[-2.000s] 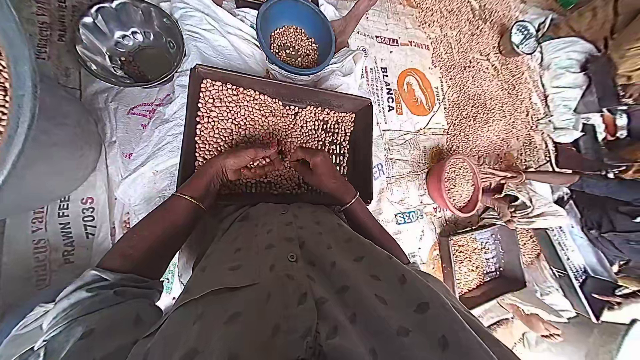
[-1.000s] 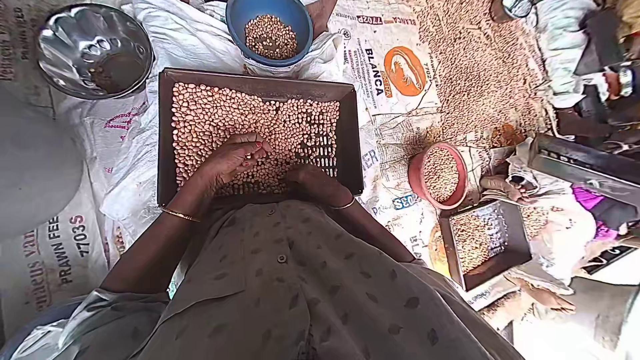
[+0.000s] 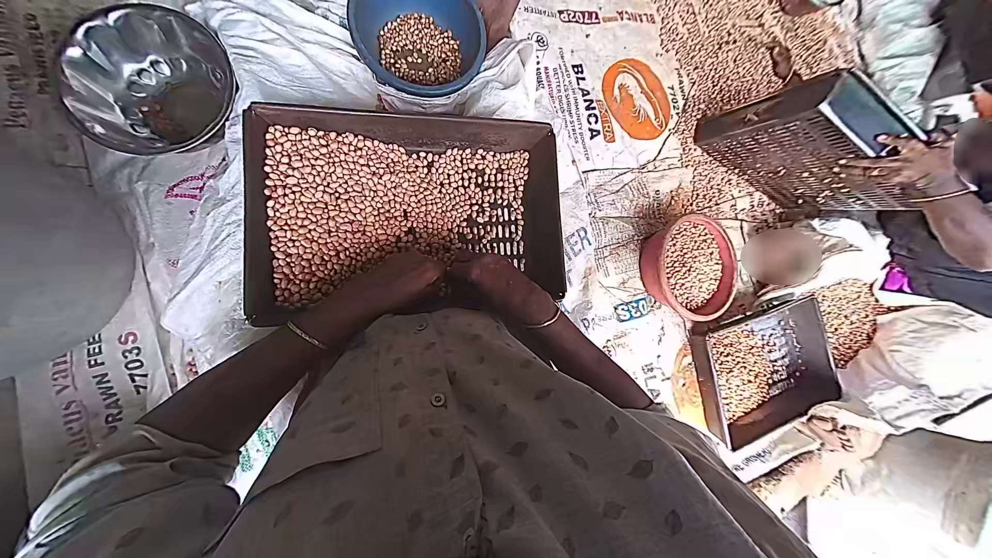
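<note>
A dark rectangular slotted tray (image 3: 403,128) rests close to my body, with a layer of shelled nuts or beans (image 3: 333,201) spread over most of its bottom. Bare slots show at its right side. My left hand (image 3: 399,275) is at the near edge of the tray, its fingers low among the nuts. Beside it, almost touching, my right hand (image 3: 488,275) bends inward over the near rim. The fingertips of both hands are dark and partly hidden, so whether they pinch any nuts is unclear.
Beyond the tray stands a blue bowl (image 3: 474,46) holding nuts. A fluted metal bowl (image 3: 85,85) lies at upper left. At right are a red bowl (image 3: 655,267), a second tray (image 3: 825,349) with nuts, and another person's hand (image 3: 918,167) holding a tilted slotted tray (image 3: 790,155). Printed sacks (image 3: 558,85) cover the ground.
My left hand has come down from over the nuts toward my right hand at the near edge. At right, the other person's slotted tray has been raised and tilted over the nuts on the ground.
</note>
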